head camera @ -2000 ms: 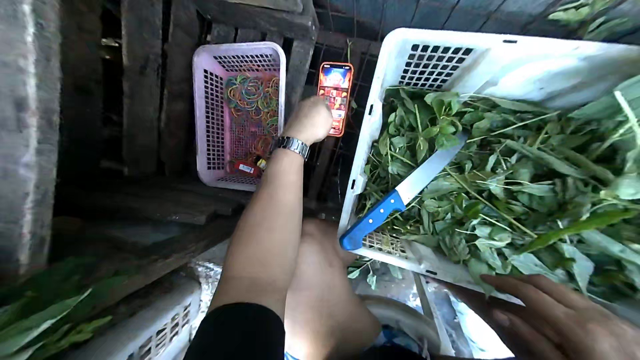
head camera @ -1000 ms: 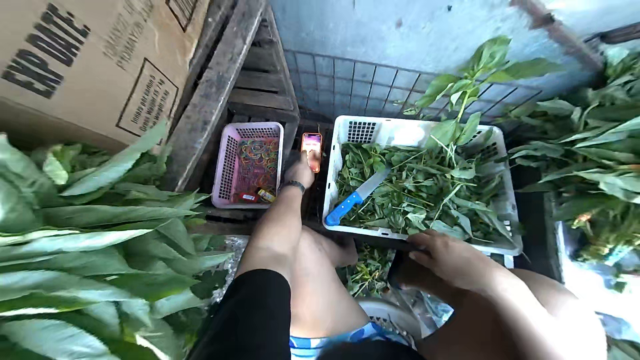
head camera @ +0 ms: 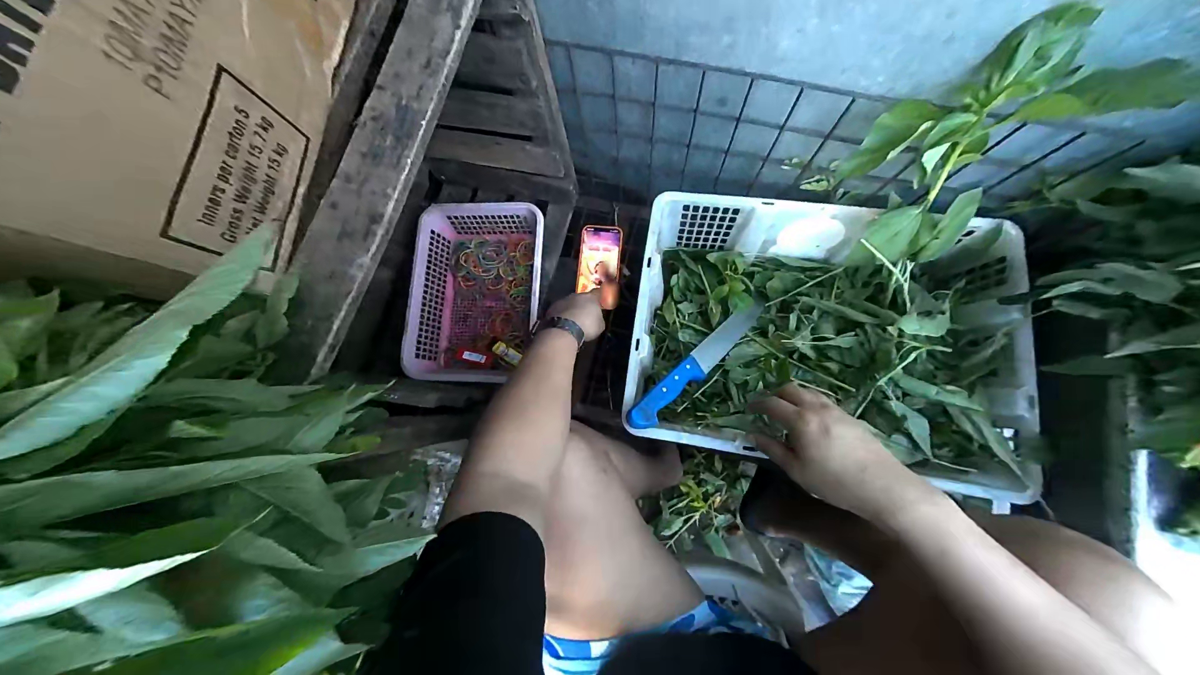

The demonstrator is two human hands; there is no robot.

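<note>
My left hand (head camera: 583,314), with a metal-band watch at the wrist, reaches to the lower end of a lit smartphone (head camera: 600,267) in an orange case; a finger is over the screen. Right of the phone stands a white plastic crate (head camera: 1020,309) filled with cut leafy green stems (head camera: 816,319). A knife with a blue handle (head camera: 667,392) lies on the greens, its blade pointing up and right. My right hand (head camera: 811,436) rests at the crate's near edge, fingers bent over the greens; whether it grips anything is unclear.
A pink plastic basket (head camera: 422,291) holding rubber bands (head camera: 492,267) and small packets stands left of the phone. Beyond are wooden slats (head camera: 394,169), a printed cardboard box (head camera: 178,122) and a wire mesh (head camera: 712,122). Large leaves (head camera: 169,469) fill the lower left, more the right side.
The view has pulled back since the oldest frame. My right hand has moved from beside the crate's near edge onto it. My left hand stays at the phone, whose screen picture has changed.
</note>
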